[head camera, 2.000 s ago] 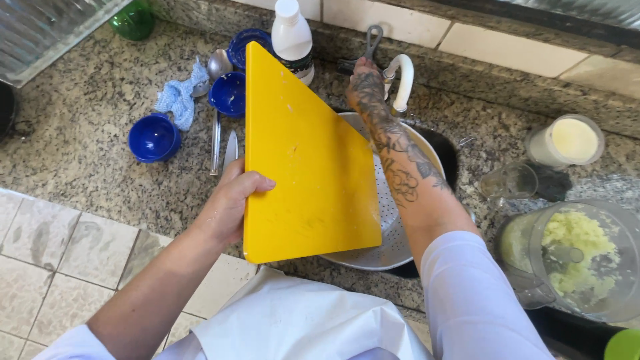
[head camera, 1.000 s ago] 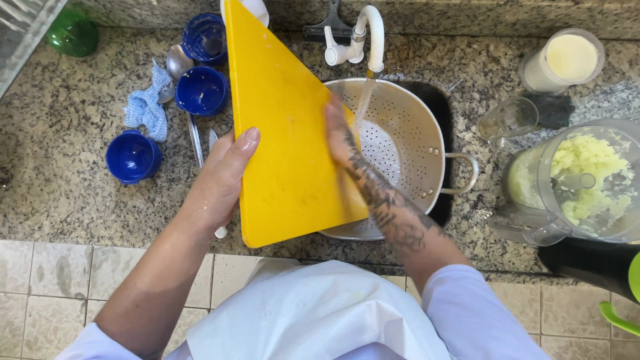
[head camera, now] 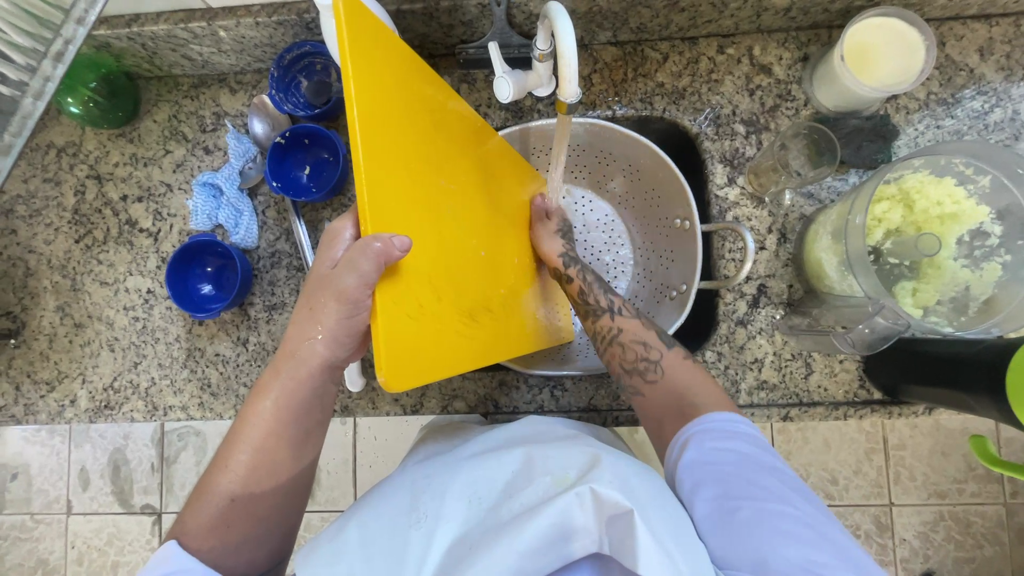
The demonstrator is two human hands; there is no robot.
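A yellow cutting board (head camera: pixel 448 232) is held tilted over the left side of a perforated metal colander (head camera: pixel 648 216), which sits in the dark sink. My left hand (head camera: pixel 344 280) grips the board's left edge, thumb on the face toward me. At the board's right edge, under the running water, is my right hand (head camera: pixel 554 232); its fingertips are partly hidden, and whether it grips the edge cannot be told. Water runs from the white faucet (head camera: pixel 560 56) beside the board into the colander.
Blue cups (head camera: pixel 208 276), a light blue cloth (head camera: pixel 228 192), spoons and a green glass object (head camera: pixel 98 90) lie left. Right of the sink stand a clear glass (head camera: pixel 792 160), a container of pale liquid (head camera: pixel 872 60) and a food processor bowl (head camera: pixel 944 240) with pale shredded food. A squeegee (head camera: pixel 496 40) is behind.
My right hand was behind the faucet two seconds ago, then on the board's face, and is now at its right edge. Water has started running. The view has shifted.
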